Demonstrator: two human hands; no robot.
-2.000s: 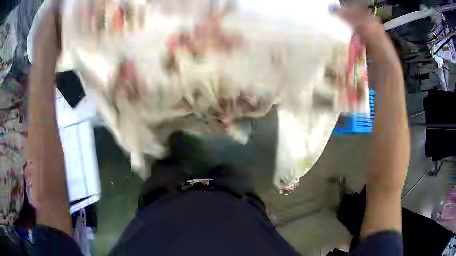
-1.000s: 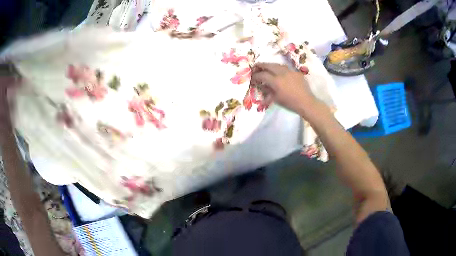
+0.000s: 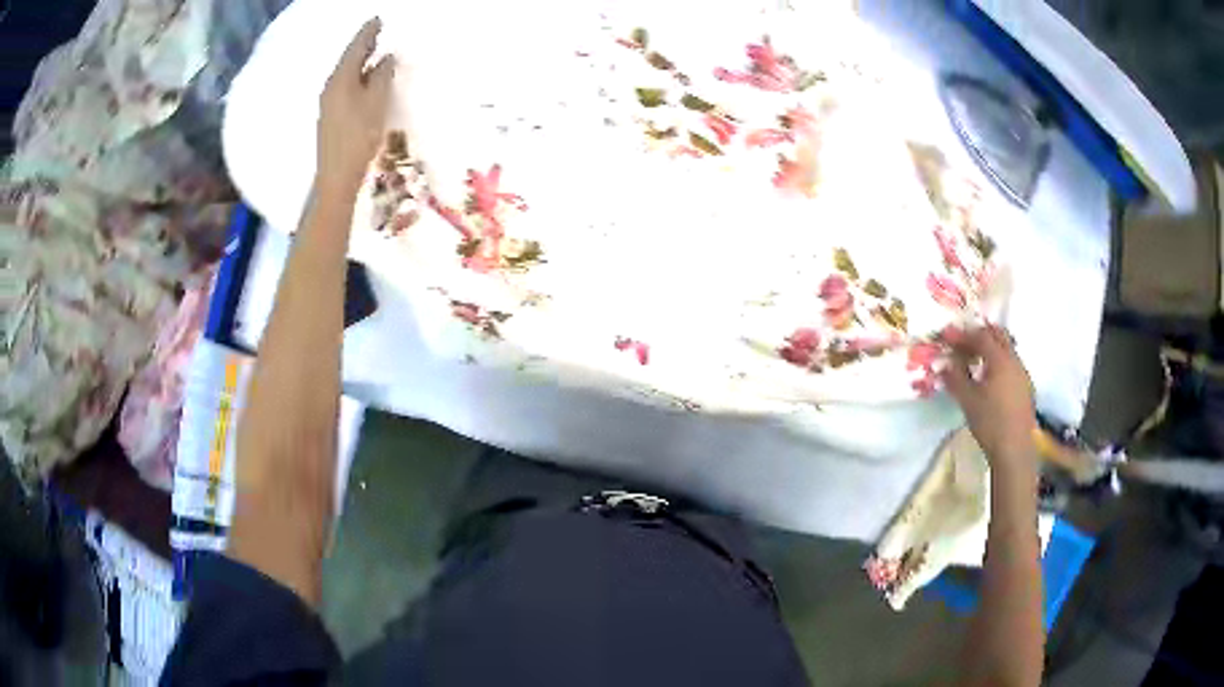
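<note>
The floral garment (image 3: 577, 255), cream-white with red-pink flowers, lies spread over the padded white board (image 3: 269, 121), whose rounded end shows at left. My left hand (image 3: 354, 110) lies at the garment's left part with its fingers somewhat apart. My right hand (image 3: 991, 389) has its fingertips closed on the garment near its right front edge. A flap of the cloth (image 3: 953, 517) hangs below this hand. The steam iron's yellow-brown handle (image 3: 1067, 456) shows partly behind my right forearm; the rest of the iron is hidden or unclear.
A silvery iron rest (image 3: 996, 134) lies at the far right of the table. Crumpled floral cloth (image 3: 94, 269) and pink cloth (image 3: 168, 383) are piled at left. A small black object (image 3: 360, 295) lies by my left forearm. A blue basket or stool (image 3: 1067, 570) is at lower right.
The garment has come down from being lifted at its left side and now lies flatter over the board. My right hand has moved to the right and nearer. The view has shifted.
</note>
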